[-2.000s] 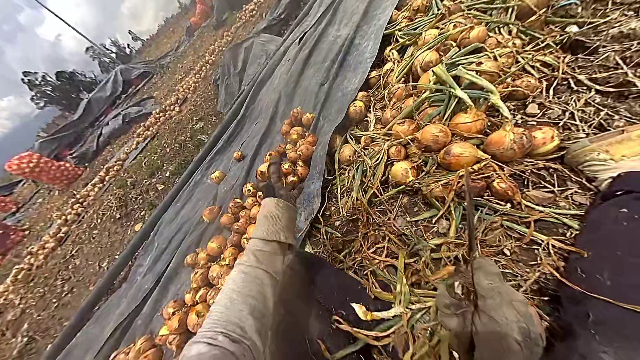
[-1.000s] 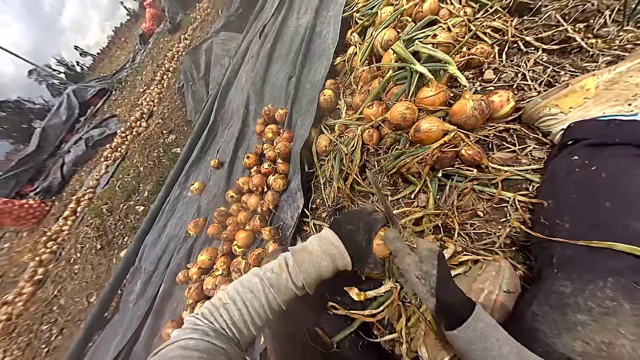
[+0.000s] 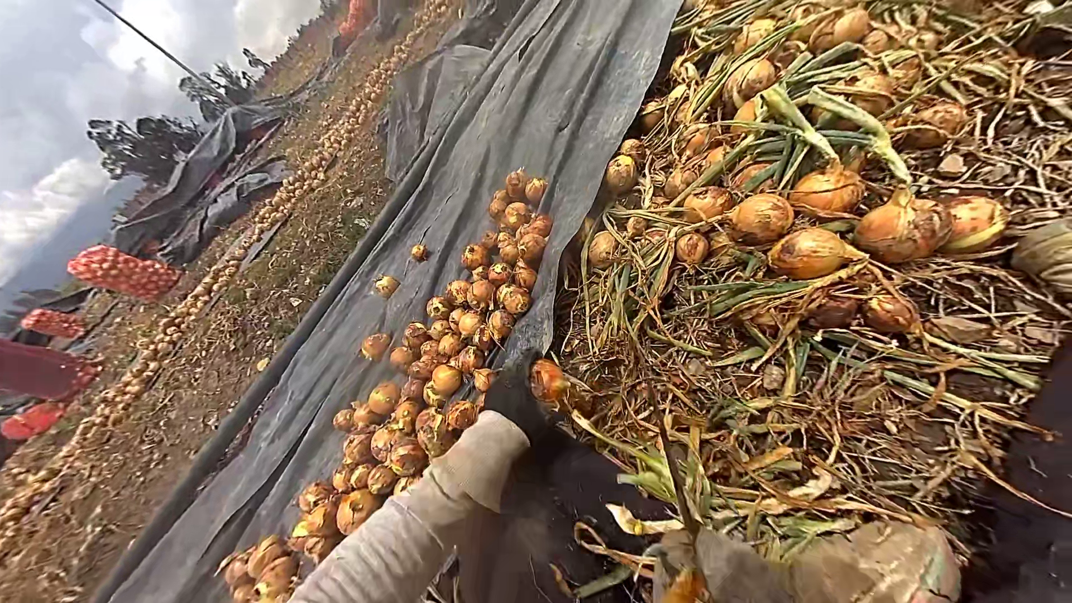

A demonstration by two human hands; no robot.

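Observation:
My left hand [image 3: 517, 392], in a dark glove and pale sleeve, is at the edge of the grey sheet [image 3: 578, 92]. It is shut on an onion [image 3: 549, 382] with leaves trailing to the right; its fingers are mostly hidden. Beside it on the sheet lies a long heap of trimmed onions [image 3: 448, 381]. A thin dark blade [image 3: 674, 469] rises from the bottom edge, blurred at its base. My right hand is not distinguishable there. Onions with green and dry leaves [image 3: 825, 191] lie on the ground to the right.
Dry stalks and cut leaves [image 3: 804, 419] cover the soil. A dark clothed leg [image 3: 1034, 461] is at the right edge. Farther left, a row of onions [image 3: 226, 268] runs along the slope, near filled red mesh sacks [image 3: 124, 272] and dark sheeting [image 3: 213, 151].
My left hand has moved left from beside the blade to the sheet's edge. My gloved right hand, seen with the blade a second ago, no longer shows distinctly.

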